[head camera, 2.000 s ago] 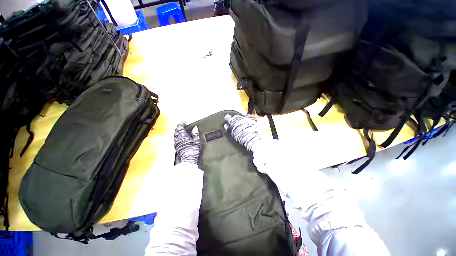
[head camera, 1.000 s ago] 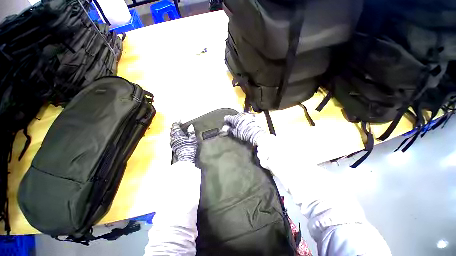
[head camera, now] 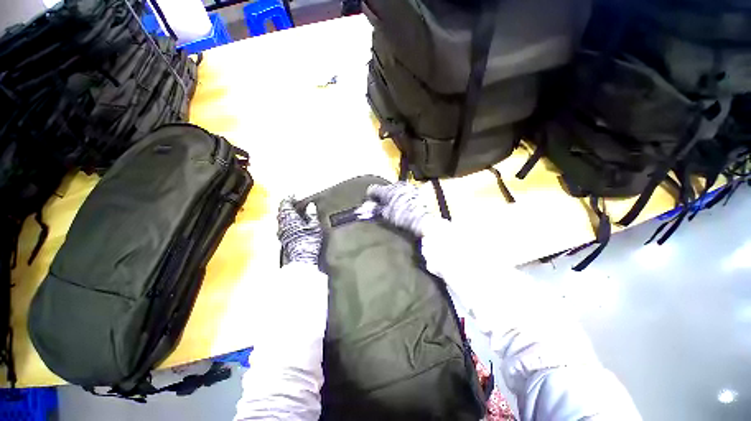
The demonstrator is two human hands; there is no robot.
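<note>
An olive-green backpack [head camera: 375, 288] lies front face up before me, its rounded top on the pale-yellow table and its lower part reaching the frame's bottom edge. A small dark patch [head camera: 342, 218] sits near its top. My left hand [head camera: 299, 233], in a grey-and-white striped glove, holds the bag's left top edge. My right hand [head camera: 397, 206], in the same kind of glove, is on the top right part, fingertips at the right end of the patch. The fingers' undersides are hidden.
Olive backpacks [head camera: 123, 255] lie at the left on the table [head camera: 272, 90]. A tall dark bag stack [head camera: 99, 74] stands back left. Fuller bag stacks [head camera: 478, 90] stand at the right, straps dangling over the edge. A blue stool [head camera: 267, 15] is behind the table.
My right fingertips have moved left onto the end of the dark patch. My left hand keeps its hold. The whole view has shifted slightly.
</note>
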